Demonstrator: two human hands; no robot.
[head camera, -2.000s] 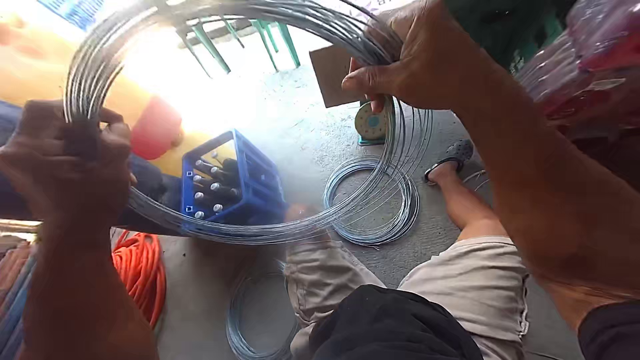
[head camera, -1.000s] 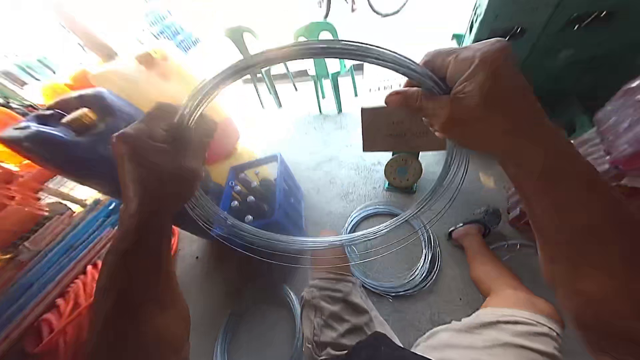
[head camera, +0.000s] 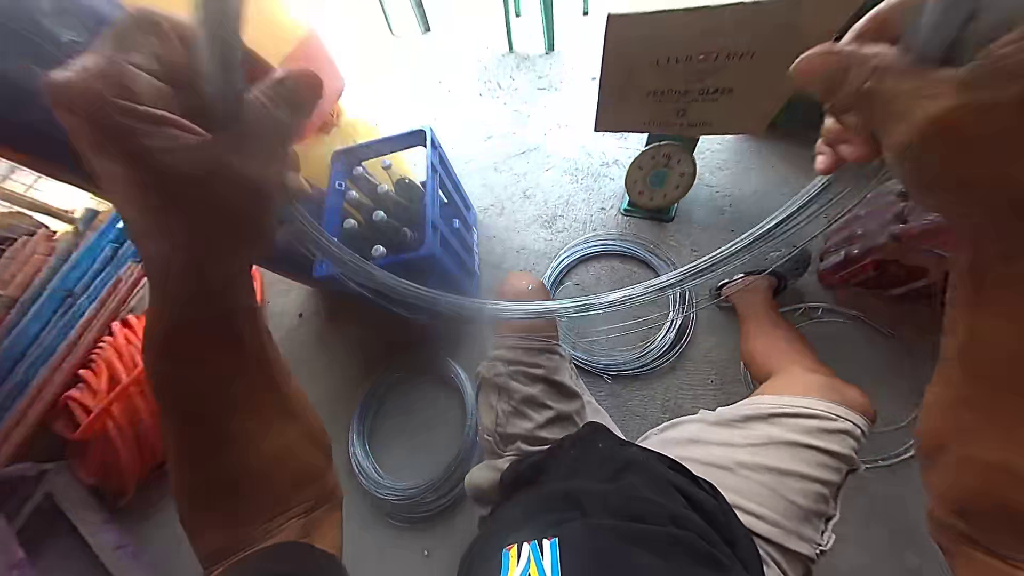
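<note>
A large coil of thin metal wire (head camera: 552, 308) is held up between my two hands, its lower arc sagging across the view and its top out of frame. My left hand (head camera: 184, 104) grips the coil's left side at the upper left. At the upper right, my right hand (head camera: 904, 96) is closed round the other side, partly cut off by the frame. A second wire coil (head camera: 632, 360) lies on the concrete floor behind the held one. Another coil (head camera: 372, 472) lies left of my knee, and a looser one (head camera: 888, 460) is at the right.
A blue plastic crate (head camera: 456, 216) of bottles stands left of centre. A dial scale (head camera: 661, 176) stands under a cardboard sheet or box (head camera: 688, 72). Orange hose or rope (head camera: 120, 408) is at the lower left, beside blue lengths of material (head camera: 64, 296). Red plastic-wrapped goods (head camera: 880, 240) lie right.
The held coil's top arc, in view before, is now out of frame. Both hands appear higher and farther apart, still gripping it. The view has tilted downward since one second ago.
</note>
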